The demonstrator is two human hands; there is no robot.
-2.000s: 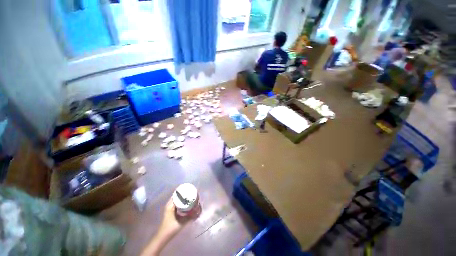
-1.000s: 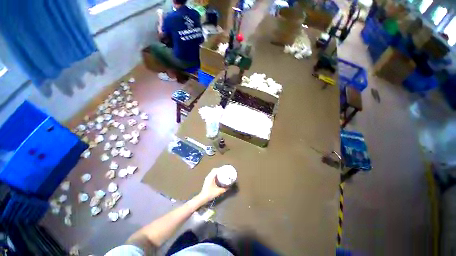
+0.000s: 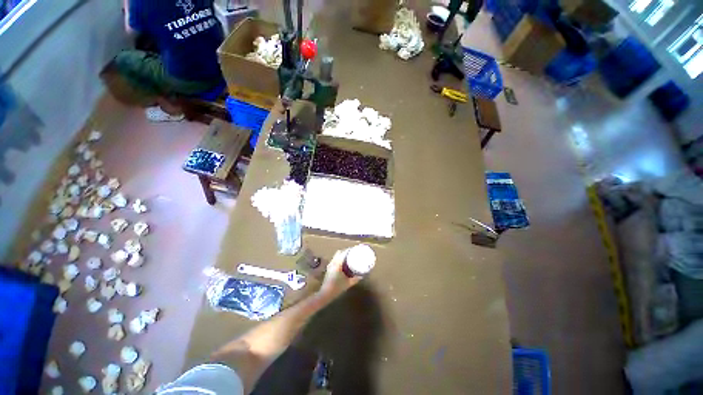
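My left hand (image 3: 336,279) reaches in from the lower left and is closed around a drinking bottle (image 3: 360,261) with a pale round top, seen from above. The bottle is over the brown-covered table (image 3: 432,308), in front of the open carton of white washers (image 3: 348,207). I cannot tell whether its base touches the table. Its lower part is mostly hidden by its top and my fingers. My right hand is not in view.
Dark beads (image 3: 351,166), cream pieces (image 3: 356,122) and a green press (image 3: 297,85) with a red knob stand behind. A wrench (image 3: 266,273) and wrapped black rectangle (image 3: 248,299) lie left. A person (image 3: 181,46) sits beyond a stool (image 3: 223,139).
My view has turned right and moved in over the table. The held bottle has come from above the floor to over the table, nearer the cartons. My left hand still grips it.
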